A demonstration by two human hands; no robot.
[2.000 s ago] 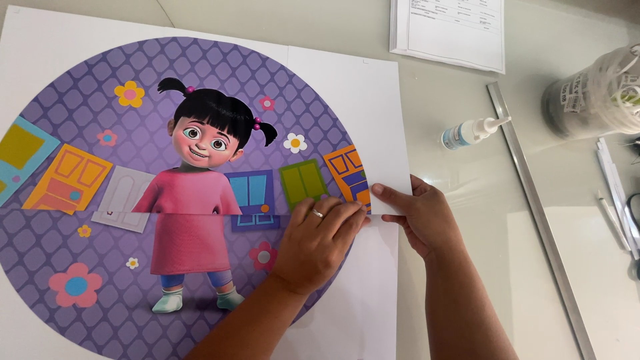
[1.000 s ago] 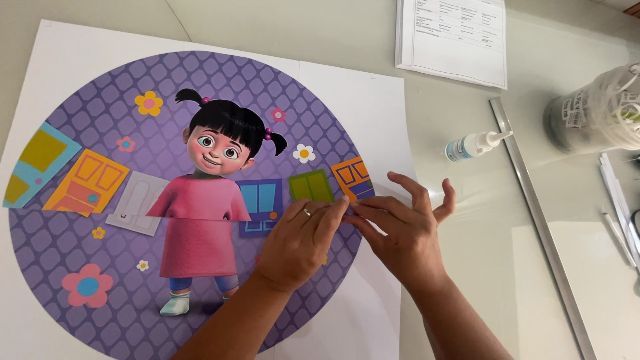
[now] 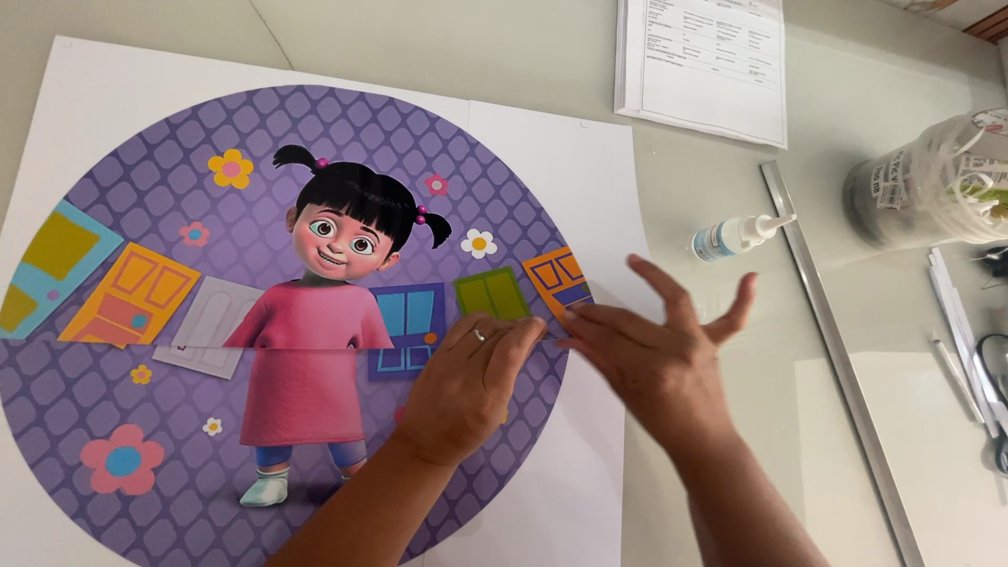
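Note:
A round purple printed picture of a cartoon child and coloured doors (image 3: 315,409) lies flat on the table, on white paper sheets (image 3: 583,197). A horizontal seam crosses it, where the upper sheet's edge meets or overlaps the lower part. My left hand (image 3: 472,378), with a ring, presses its fingertips on the print near the right end of the seam. My right hand (image 3: 669,354) touches the seam's end at the print's right rim with its fingertips; its other fingers are spread and raised. Neither hand visibly grips anything.
A small glue bottle (image 3: 732,239) lies right of the sheets, its nozzle near a long metal ruler (image 3: 835,346). A stack of printed papers (image 3: 709,71) is at the top. A clear plastic container (image 3: 921,185), paper strips (image 3: 957,331) and scissors (image 3: 994,350) are at the right.
My right hand held the sheet's right edge two seconds ago; it has since moved left onto the seam's end, with fingers spread. My left hand stays on the print near the seam.

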